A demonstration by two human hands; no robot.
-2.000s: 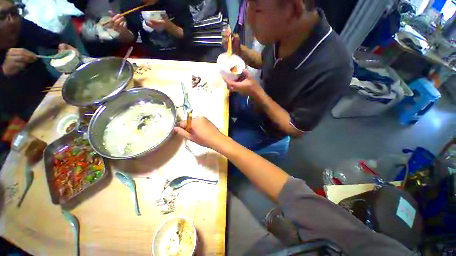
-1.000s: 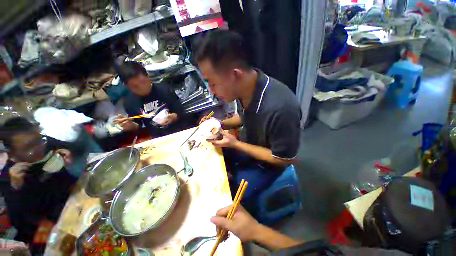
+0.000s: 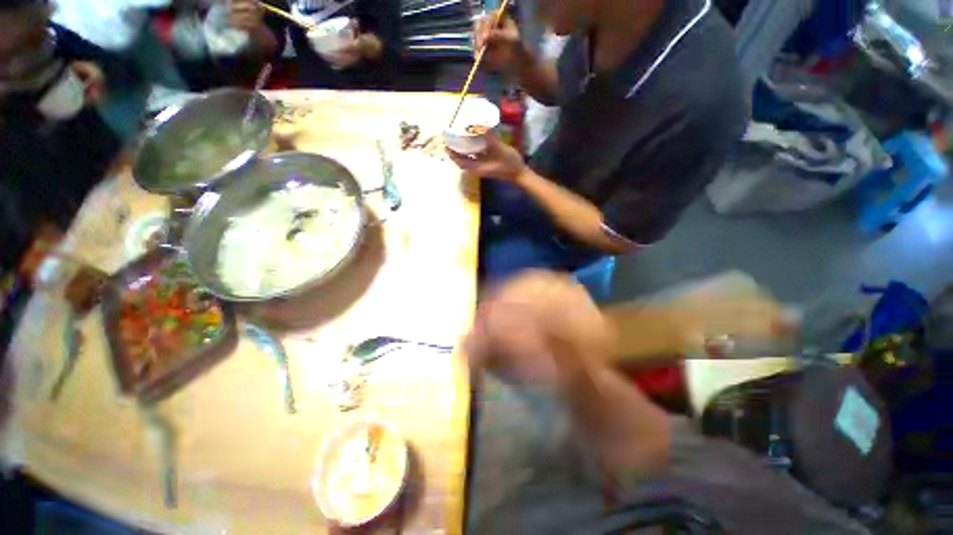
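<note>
My right hand [image 3: 549, 324] is strongly blurred, just off the table's right edge. A yellow-brown streak [image 3: 695, 329], the moving chopsticks, extends to its right; my fingers look closed on them. My left hand is not in view. The white rice bowl [image 3: 361, 475] stands near the table's lower right, with pale food and brownish bits. The nearer metal pot [image 3: 282, 235] holds milky white soup. The second pot [image 3: 199, 144] behind it holds greenish broth, with a handle sticking out.
A dark square tray [image 3: 167, 329] holds red, orange and green food. Spoons [image 3: 274, 361] and scraps lie on the table [image 3: 235, 449]. A person in a dark shirt [image 3: 648, 125] holds a bowl [image 3: 472, 128]; others sit opposite. A round dark container [image 3: 836, 428] stands at right.
The view has tilted down, so my bowl shows again. My right hand was upright with the chopsticks over the table's edge; it is now off the edge, with the chopsticks pointing right.
</note>
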